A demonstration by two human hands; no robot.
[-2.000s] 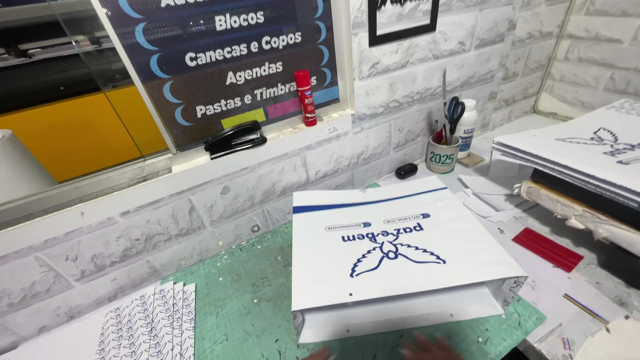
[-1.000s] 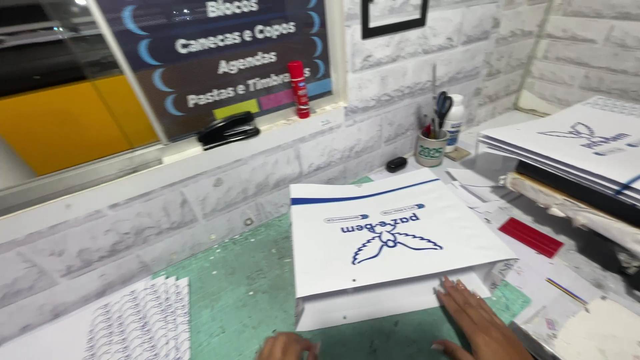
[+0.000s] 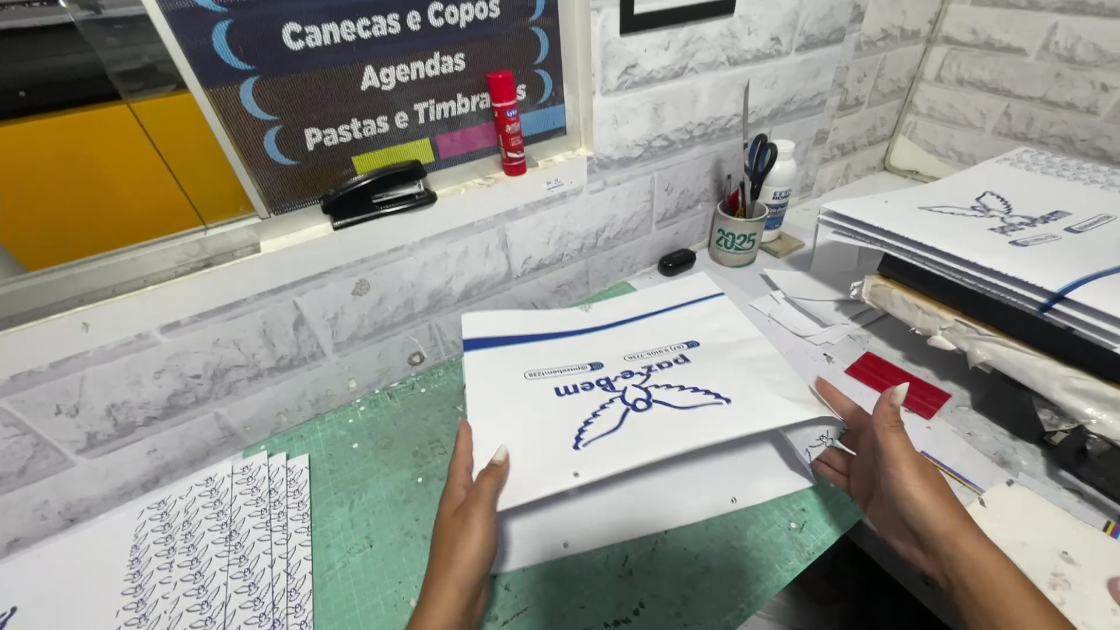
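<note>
A white paper bag (image 3: 542,367) with a blue stripe and a blue winged print lies tilted over a green cutting mat (image 3: 376,490), its open mouth toward me. The print appears upside down, and small holes show near the mouth's edges. My left hand (image 3: 472,490) grips the bag's left side, the thumb by the front panel. At the right side my right hand (image 3: 875,446) is spread, its fingertips touching the folded side panel and its thumb raised apart from the paper.
Printed sheets (image 3: 219,542) lie at left. Behind are a cup (image 3: 737,234) with scissors (image 3: 759,162), a white bottle (image 3: 777,192) and a black case (image 3: 676,262). A red strip (image 3: 897,385) and stacked printed paper (image 3: 980,210) are at right. The sill holds a stapler (image 3: 378,194) and glue stick (image 3: 507,122).
My left hand has come up from the near edge onto the bag's left side. My right hand has moved from the bag's mouth to its right side. The bag has turned and tilted.
</note>
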